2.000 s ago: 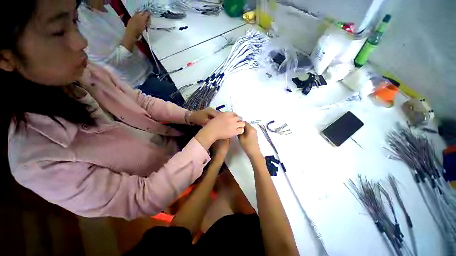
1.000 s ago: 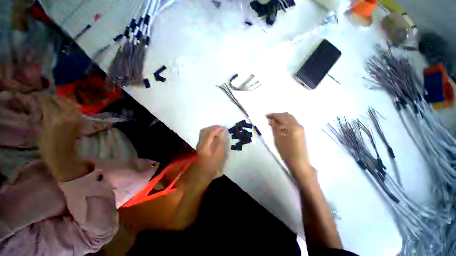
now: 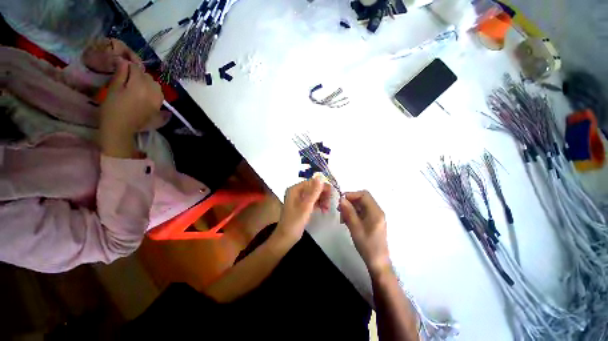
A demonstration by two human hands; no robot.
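A multi-core cable (image 3: 319,160) has its thin coloured wires fanned out towards the back, over a loose pile of short black tubes (image 3: 323,148). My left hand (image 3: 308,203) pinches these wires between thumb and fingers. My right hand (image 3: 362,220) pinches the same cable just beside it, lower down. The fingertips are close together and hide the part of the cable between them. The rest of the cable is mostly hidden behind my right forearm; white strands show near the table's front edge.
A phone (image 3: 425,87) and a hooked sample lead (image 3: 327,98) lie mid-table. Cable bundles lie at the right (image 3: 475,213) and top left (image 3: 197,46). A person in a pink sleeve (image 3: 120,200) works at the left, above a red-orange stool (image 3: 207,214). Tape rolls (image 3: 587,140) lie far right.
My hands have come together from apart and now hold the cable. The wires at its end are spread wider. The neighbour's hands are raised together, holding a white cable.
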